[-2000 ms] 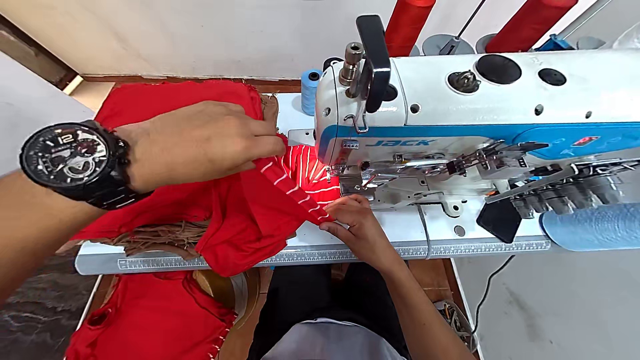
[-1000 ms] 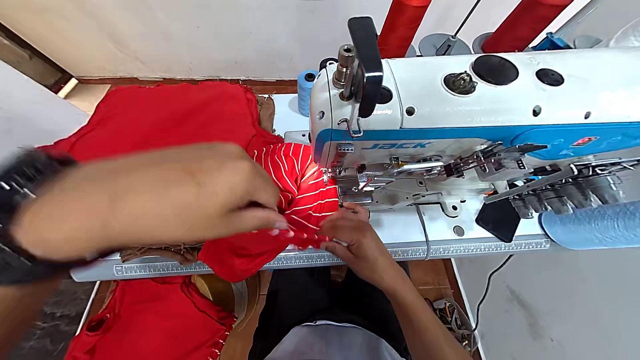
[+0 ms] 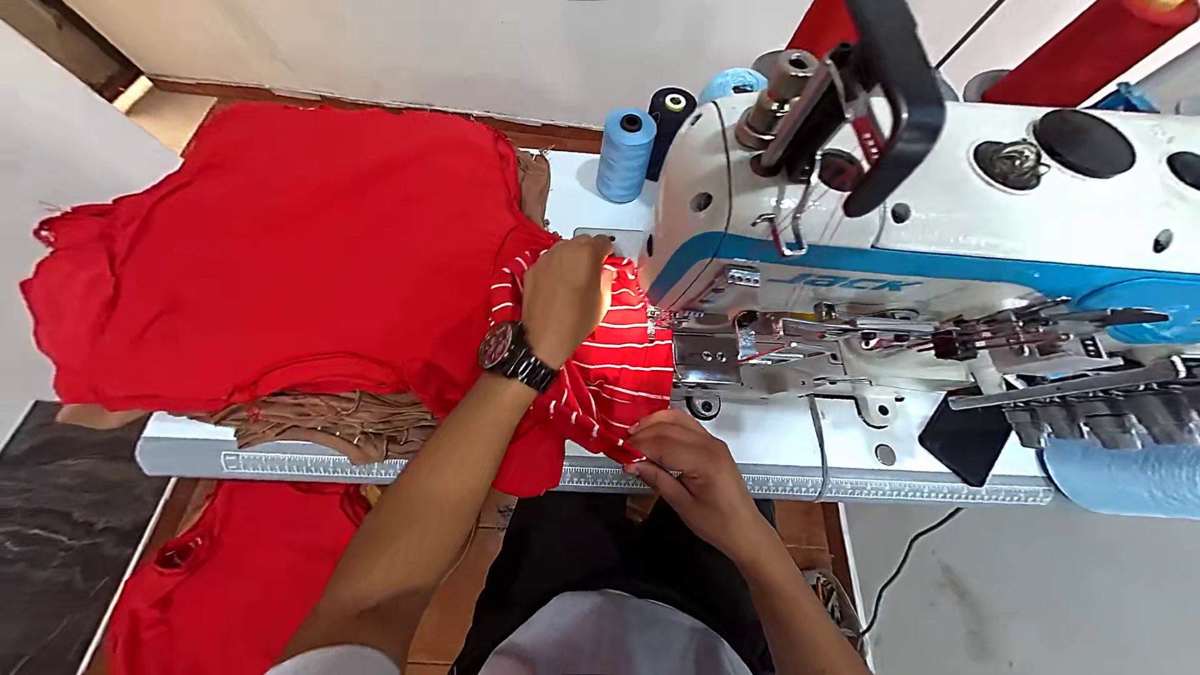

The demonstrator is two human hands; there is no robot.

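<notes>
A red garment (image 3: 281, 253) lies spread over the left part of the sewing table. Its red-and-white striped part (image 3: 623, 352) reaches the needle area of a white and blue Jack industrial sewing machine (image 3: 937, 206). My left hand (image 3: 567, 295), with a dark watch on the wrist, grips the upper side of the striped fabric. Near the table's front edge, my right hand (image 3: 680, 469) pinches the fabric's lower corner between thumb and fingers. A lit spot falls on the stripes beside the presser foot (image 3: 656, 323); the needle itself is hard to make out.
Brown fabric (image 3: 347, 422) is piled beneath the red garment. More red fabric (image 3: 253, 572) hangs below the table's ruler-marked front edge (image 3: 900, 489). Light blue (image 3: 625, 155) and dark (image 3: 669, 122) thread cones stand behind the machine head; a large red cone (image 3: 1078, 56) is at back right.
My left hand has moved up and away from the lower edge to the fabric's upper side. The striped part now lies more spread beside the needle area. My right hand stays at the lower corner.
</notes>
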